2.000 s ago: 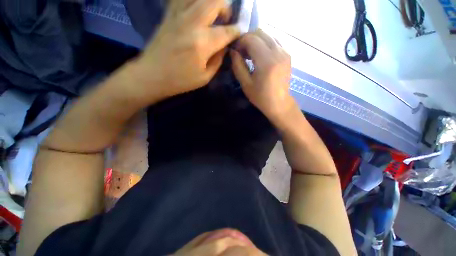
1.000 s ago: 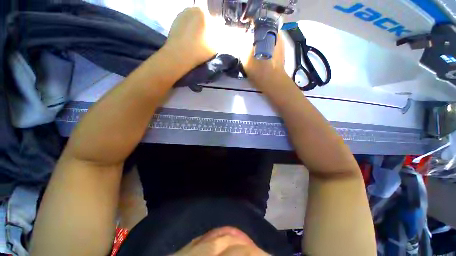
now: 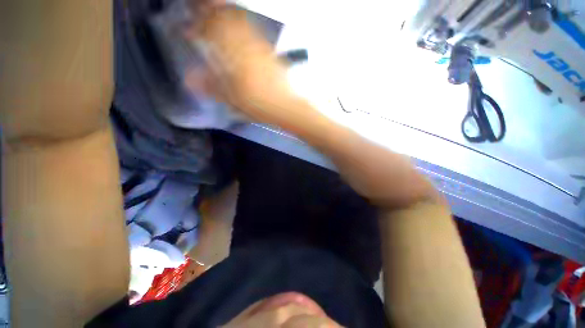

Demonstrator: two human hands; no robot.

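Dark grey fabric point(image 3: 144, 102) is heaped at the upper left and hangs over the table's front edge, with a paler grey part blurred beside it. My right hand point(image 3: 221, 54) reaches across to this cloth. It is motion-blurred, and whether its fingers grip the cloth cannot be seen. My left forearm runs up the left side, and my left hand is out of the picture beyond the top edge.
The sewing machine head point(image 3: 513, 32) is at the upper right, with a blue-grey cylinder point(image 3: 460, 64) beneath. Black-handled scissors point(image 3: 484, 118) and a small dark piece point(image 3: 295, 56) lie on the table. Cloth-filled red baskets point(image 3: 165, 282) are below.
The view has swung left. Both hands have left the needle area, where bunched dark cloth was. My right hand has moved left to the heaped cloth; my left hand has gone out of view.
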